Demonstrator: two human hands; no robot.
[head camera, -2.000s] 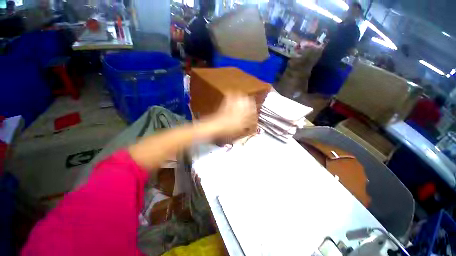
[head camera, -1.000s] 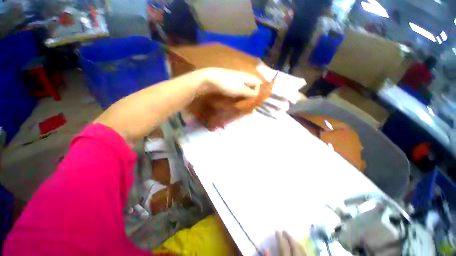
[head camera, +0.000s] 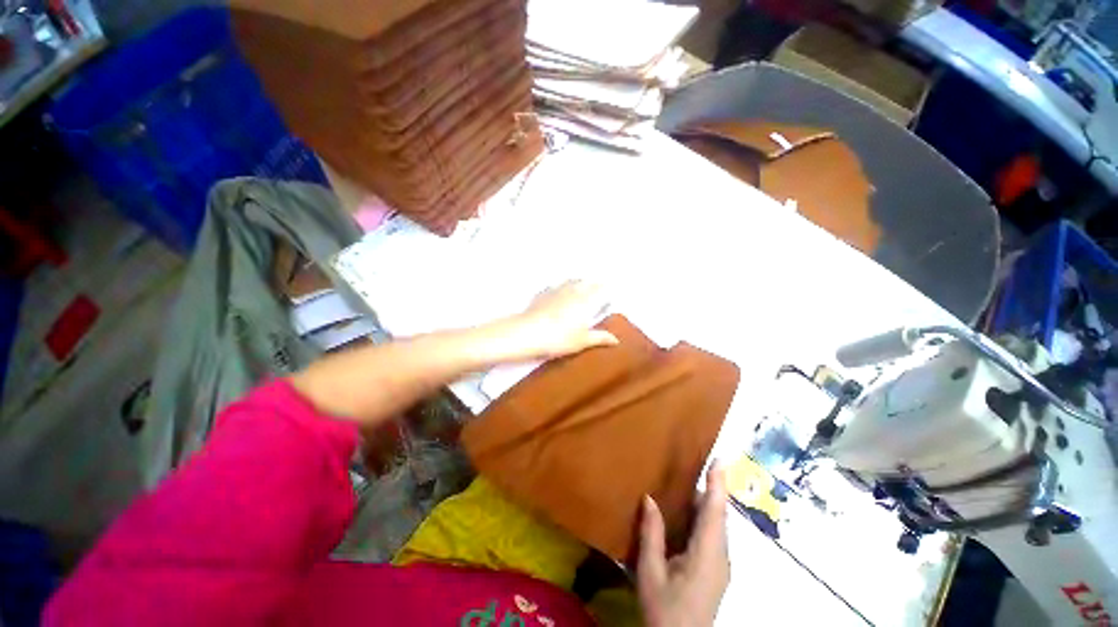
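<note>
A brown leather panel (head camera: 601, 435) lies on the white table in front of me, slightly creased, its near edge over the table's front edge. My left hand (head camera: 564, 321) rests at its far left edge, with the thumb on the brown surface. My right hand (head camera: 687, 551) holds its near right edge, thumb and fingers apart around it. A pale edge shows under the panel at left. The white sewing machine (head camera: 938, 410) stands just right of the panel. Its needle is too small to make out.
A tall brown panel stack (head camera: 417, 110) stands at the table's far left end, beside a pile of white lining sheets (head camera: 601, 55). A grey bin (head camera: 938, 208) with brown pieces is behind the table (head camera: 687, 257). Grey-green cloth (head camera: 233, 282) hangs at left. A blue crate (head camera: 172, 110) stands beyond.
My left hand has come from the tall stack to the near part of the table, and a brown panel now lies there. My right hand has come further into view at its edge. The view has tilted down.
</note>
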